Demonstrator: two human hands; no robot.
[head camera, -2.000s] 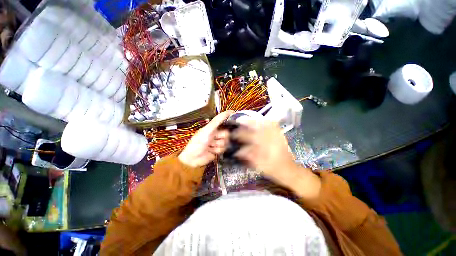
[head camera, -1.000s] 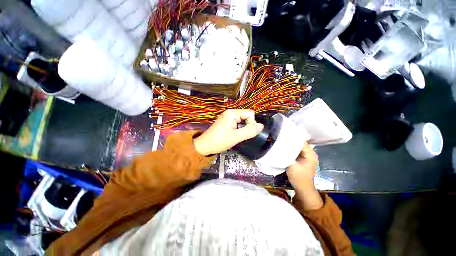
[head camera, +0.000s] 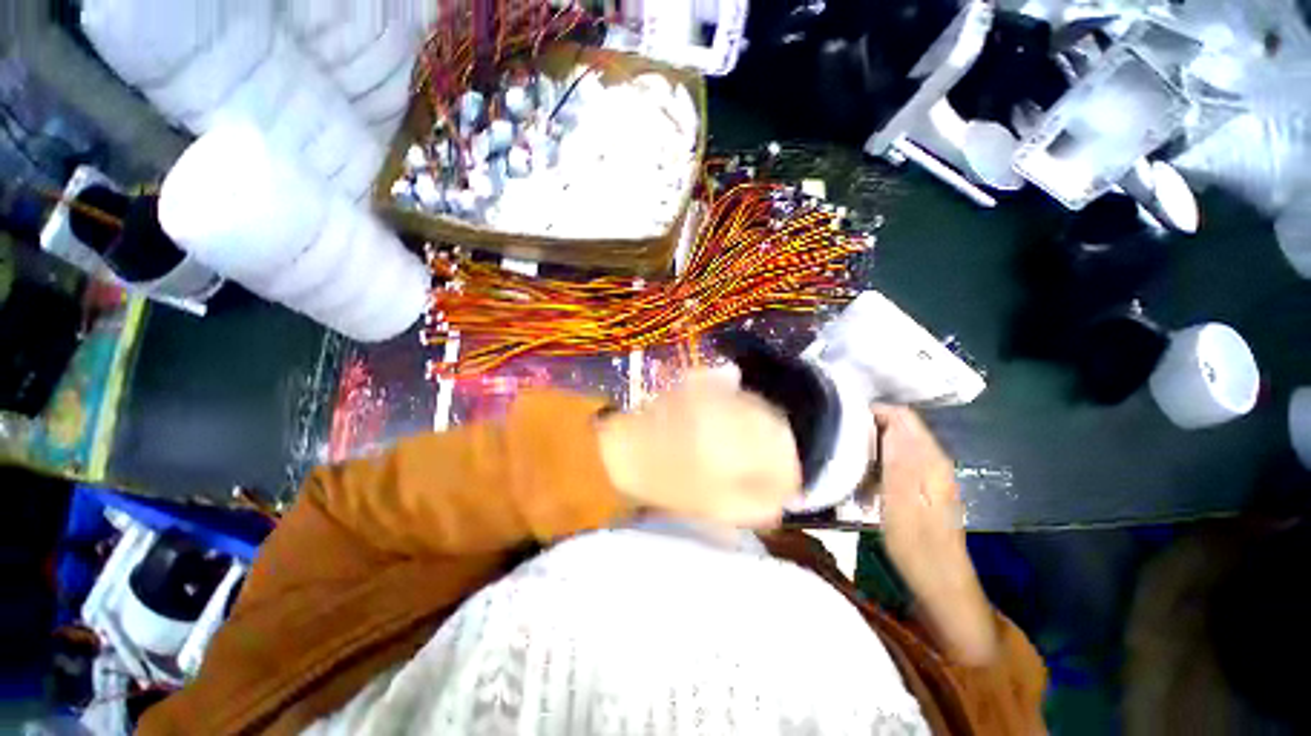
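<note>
A unit with a black round housing (head camera: 808, 417) inside a white round housing (head camera: 854, 439), joined to a white bracket housing (head camera: 899, 352), is in front of me near the bench's front edge. My left hand (head camera: 705, 449) is blurred and lies at the unit's left and near side; its fingers and what they touch are not clear. My right hand (head camera: 917, 482) is on the right side of the white round housing and holds it. A wire bundle (head camera: 633, 316) of orange, red and dark strands lies just behind my left hand.
A parts carton (head camera: 539, 247) with white fittings and wired round parts stands behind the wires. Stacked white cups (head camera: 281, 230) are at the left. White brackets (head camera: 1107, 130) and black housings are at back right, a loose white cup (head camera: 1205, 375) at right. A blue crate (head camera: 108, 506) is lower left.
Since one second ago my left hand has moved right and toward me, over the near side of the unit. My right hand stays at its right side. Earlier the camera view shifted and the unit turned.
</note>
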